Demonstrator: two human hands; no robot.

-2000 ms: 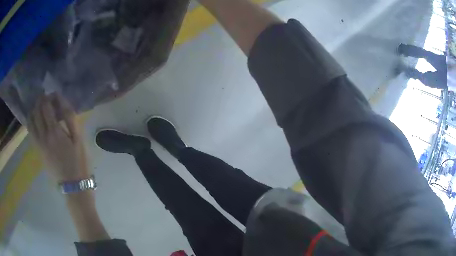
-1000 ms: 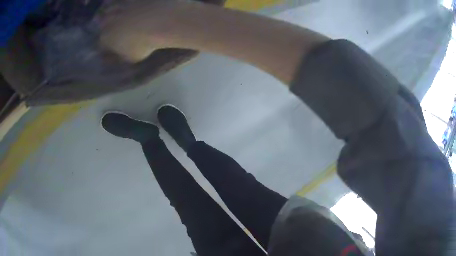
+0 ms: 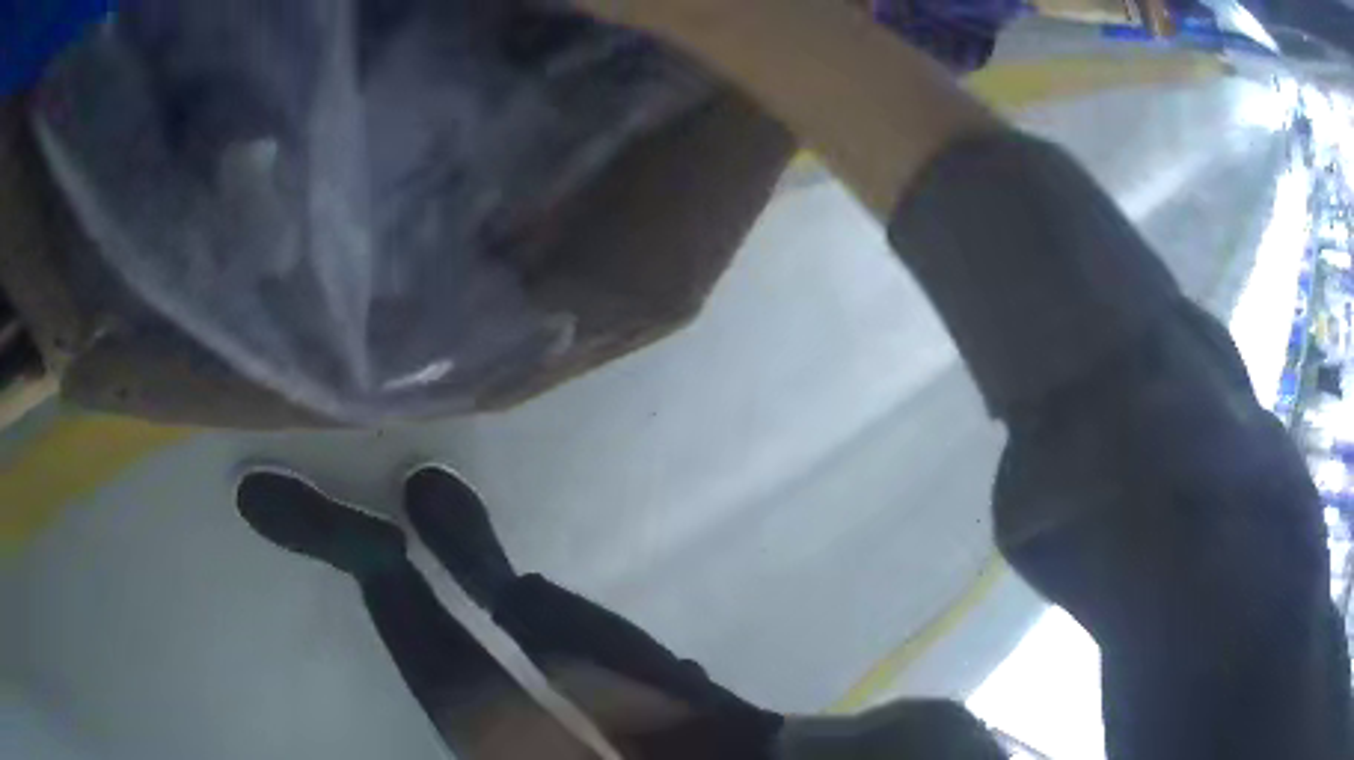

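A large crumpled clear plastic bag (image 3: 349,253) fills the upper left. It lies over a brown carton (image 3: 639,245), whose edges show on both sides and below the bag. Its contents are blurred. My right forearm reaches from the right over the carton's upper right part; my right hand is past the top edge or hidden there. A blurred skin-toned patch at the bottom, likely my left hand (image 3: 572,713), lies in front of my legs, away from the bag. Its fingers cannot be made out.
My dark shoes and legs are on the grey floor (image 3: 772,446) just below the carton. Yellow floor lines (image 3: 74,475) run at left, top and lower right. Blue material (image 3: 52,37) is at the top left corner. Bright cluttered equipment stands along the right edge.
The bag now spreads wider and lower over the carton. My right hand was over the bag one second ago and has moved up out of sight. My left hand has left the bag.
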